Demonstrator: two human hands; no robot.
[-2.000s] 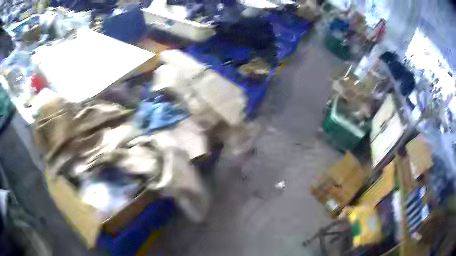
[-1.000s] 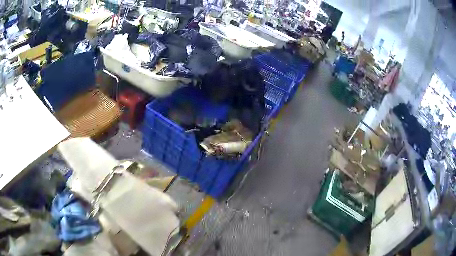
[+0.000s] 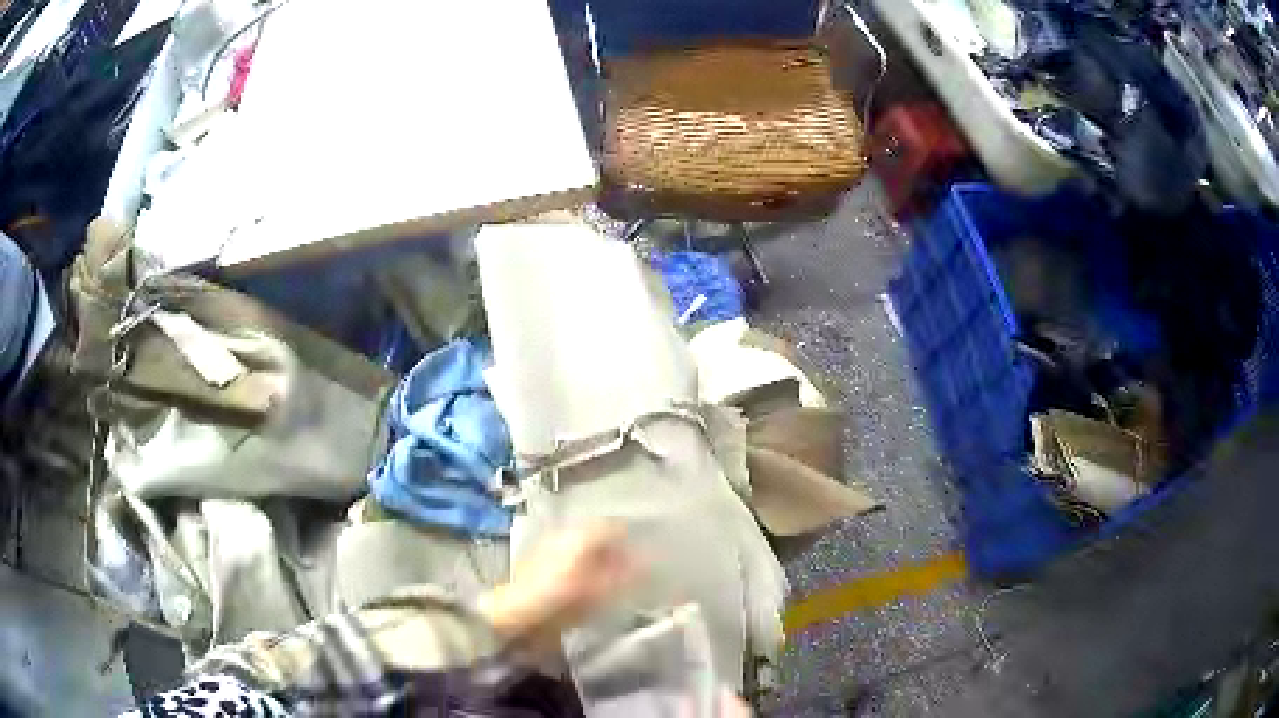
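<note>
A tied beige bundle of cut parts (image 3: 596, 337) lies in front of me, with a pale tie strip (image 3: 610, 442) around its middle. My left hand (image 3: 575, 568), in a plaid sleeve, is over the lower part of the bundle. It is blurred, and I cannot tell whether it grips the cloth. A small pinkish part of my right hand (image 3: 727, 704) shows at the bottom edge, by a folded beige piece (image 3: 645, 666). Its fingers are mostly cut off. Crumpled light blue cloth (image 3: 446, 442) lies left of the bundle. More beige-brown bundled cloth (image 3: 253, 407) lies further left.
A white tabletop (image 3: 407, 126) stands behind the bundles. A brown slatted chair (image 3: 736, 126) and a red stool (image 3: 919, 152) are beyond it. A blue crate (image 3: 954, 379) with dark cloth and a beige-brown bundle stands right. A yellow line (image 3: 877, 592) marks the grey floor.
The view has turned left and come closer to the bundles. The blue crate now shows further right. My left hand and part of my right hand have come into view.
</note>
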